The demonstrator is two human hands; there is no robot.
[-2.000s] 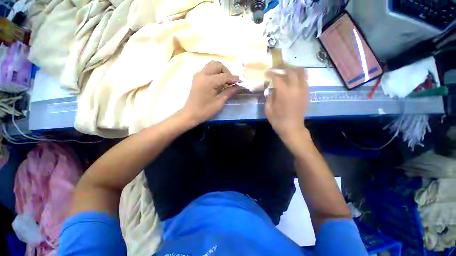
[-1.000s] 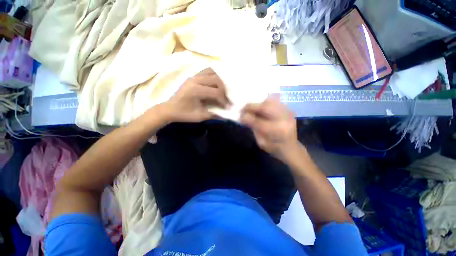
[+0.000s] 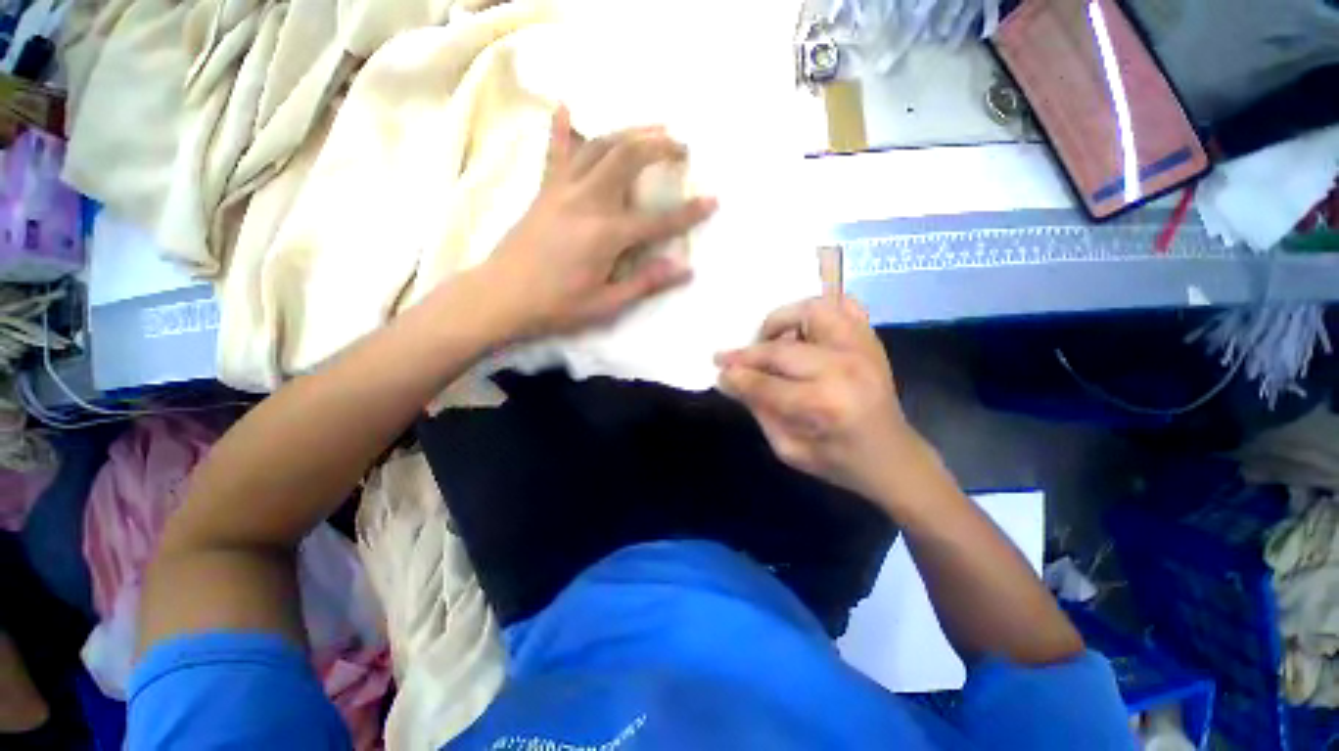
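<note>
The cream fabric lies in soft folds over the machine table and hangs past its front edge; its middle is washed out by bright light. My left hand rests on the fabric with its fingers spread. My right hand pinches the fabric's right front corner between thumb and fingertips at the table's front edge. The tan patch is on the table beyond my right hand.
A phone lies at the upper right beside a white scrap. White strips are at the top. The ruler edge runs along the front. Pink cloth is at lower left, blue crates at lower right.
My left hand has opened and now lies spread on the fabric. My right hand has moved slightly right and down, with the fabric corner drawn out. The view has shifted a little.
</note>
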